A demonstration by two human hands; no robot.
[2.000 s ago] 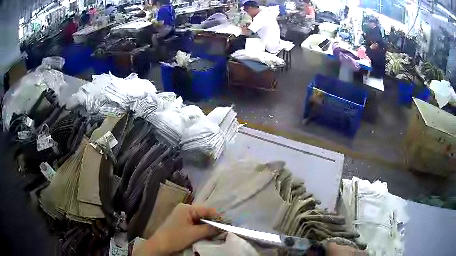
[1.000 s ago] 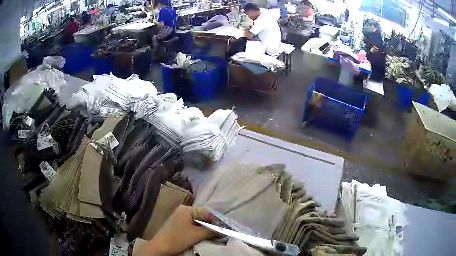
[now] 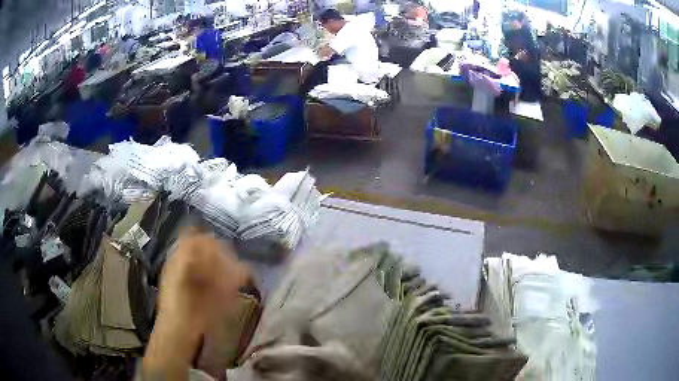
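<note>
My left hand (image 3: 195, 298) is raised and blurred in front of the dark pile at the left. Its fingers look bent, but I cannot tell if they hold anything. Beige-khaki cut pieces (image 3: 335, 309) lie in front, flat on the left, with a blurred, rumpled fold at the bottom edge. Their olive-brown folded edges (image 3: 439, 338) fan out in an overlapping row on the right. My right hand and the scissors are not in view.
Dark brown-black pieces (image 3: 165, 223) and a tagged tan bundle (image 3: 118, 286) stand at left. White folded bundles (image 3: 272, 212) lie behind them. More white pieces (image 3: 547, 312) lie right. Beyond the table (image 3: 402, 231) are a blue crate (image 3: 473, 152), a cream bin (image 3: 633, 178) and seated workers.
My left hand has moved up and left, off the beige pieces. The scissors, seen earlier by my left fingers, have left the view. The whole view has shifted slightly.
</note>
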